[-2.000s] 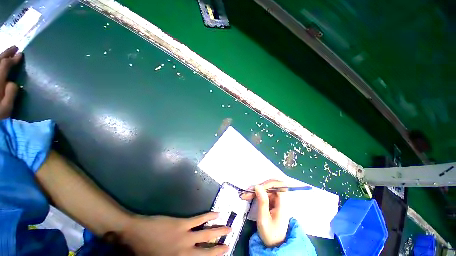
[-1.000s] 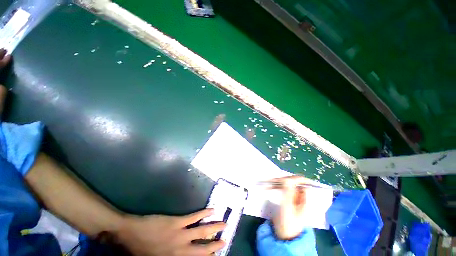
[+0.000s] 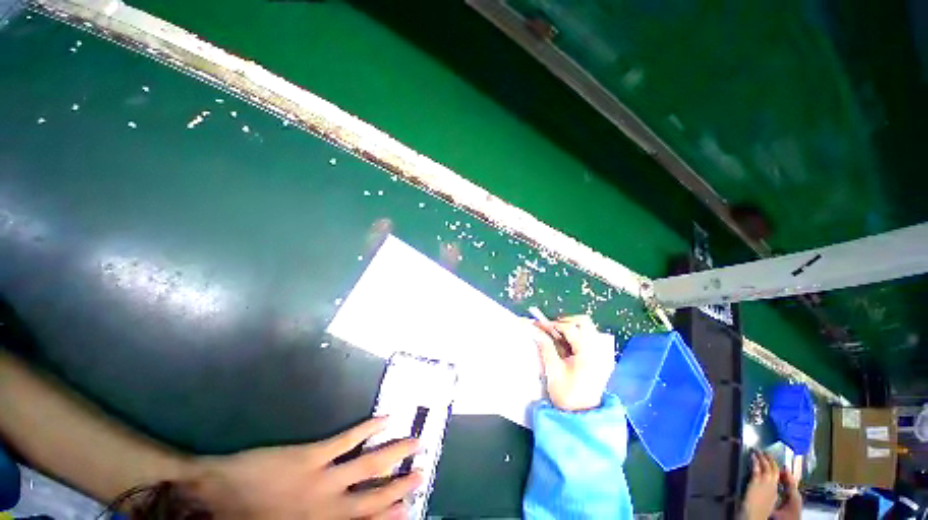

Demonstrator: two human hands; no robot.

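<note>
A phone housing [image 3: 419,398], white inside with a dark border and a dark central strip, lies tilted at the bottom centre. My left hand [image 3: 295,477] lies over its lower left part, fingers spread across it and holding it down. White sheets [image 3: 438,310] lie flat beyond and beside the housing. My right hand [image 3: 578,361] is over the right part of the sheets, away from the housing, with curled fingers around thin tweezers [image 3: 543,319]; only a short pale end shows. Tiny pale bits [image 3: 521,279] lie scattered between the sheets and the edge strip.
A blue bin [image 3: 667,401] stands right of my right hand, beside a long black tray [image 3: 712,406]. A pale metal post [image 3: 804,269] crosses above them. Another person's hands [image 3: 770,488], a second blue bin [image 3: 792,416] and a cardboard box [image 3: 863,447] are at the lower right.
The view has shifted right, bringing in another person's hands and a box. My right hand has moved from the housing to the sheets' right part. My left hand stays on the housing.
</note>
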